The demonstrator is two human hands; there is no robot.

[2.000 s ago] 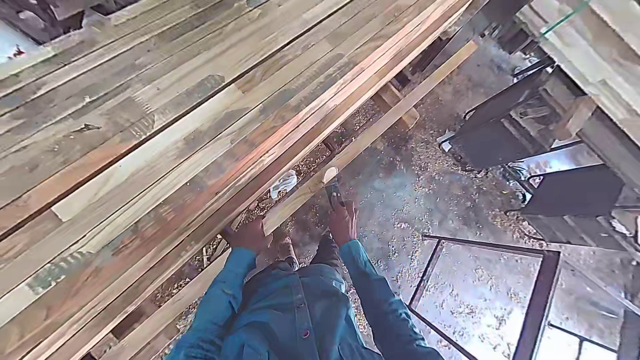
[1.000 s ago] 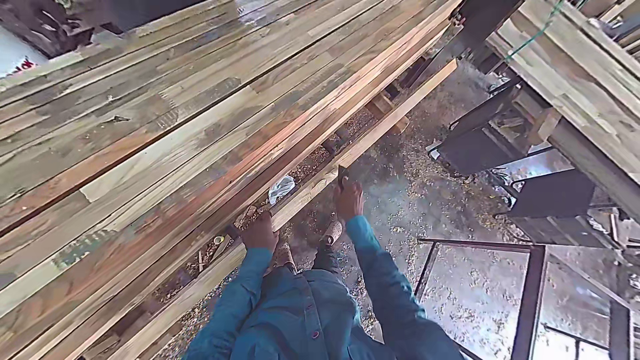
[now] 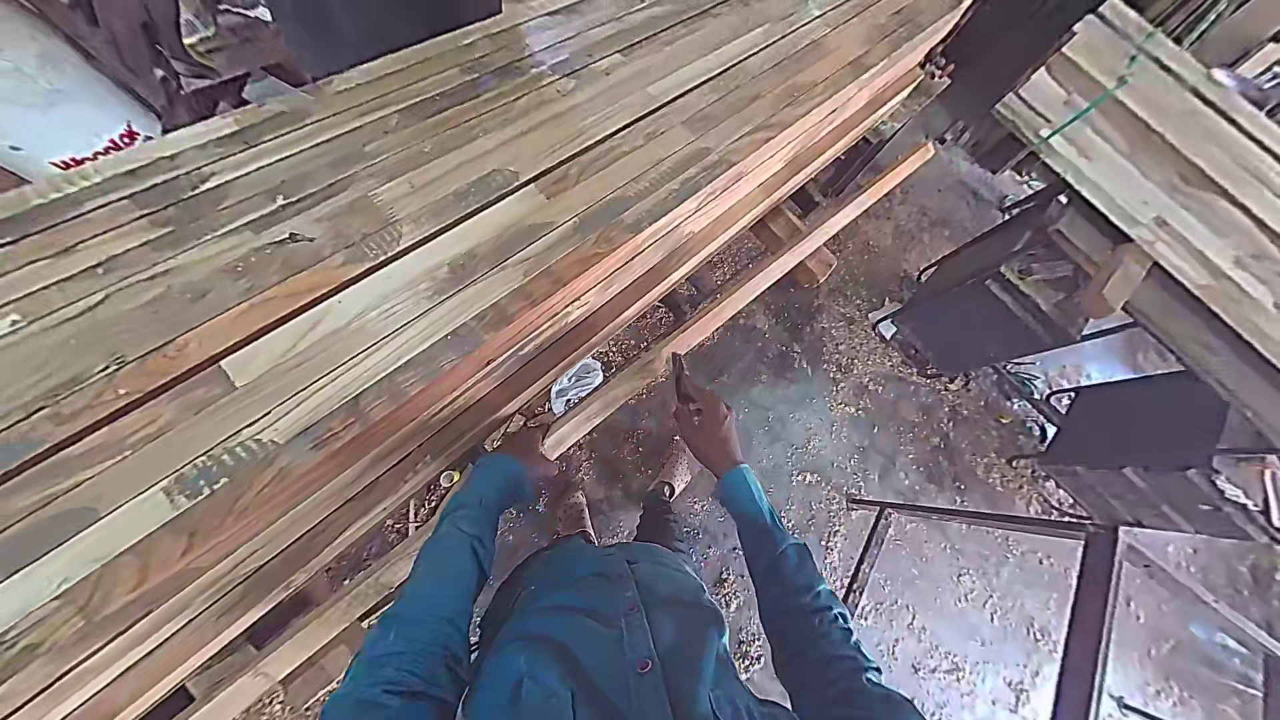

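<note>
A long narrow wooden strip point(image 3: 745, 290) runs diagonally along the near side of a large stack of boards point(image 3: 400, 260). My left hand point(image 3: 530, 448) grips this strip close to the stack's edge. In my right hand point(image 3: 706, 420) is a small dark hand tool point(image 3: 679, 368), its kind too unclear to name, with its tip at the strip's lower edge. Between strip and stack, just beyond my left hand, lies a crumpled clear plastic bag point(image 3: 576, 386).
A wooden block point(image 3: 793, 245) lies under the strip. Right of me are another board stack point(image 3: 1170, 160), dark panels point(image 3: 1135, 420) and a dark metal frame point(image 3: 1098, 610) low down. Wood shavings litter the concrete floor point(image 3: 830, 400).
Two seconds ago a pale round spot showed at the tool's tip; it does not show now. My right hand has shifted slightly along the strip, and the tool looks more upright.
</note>
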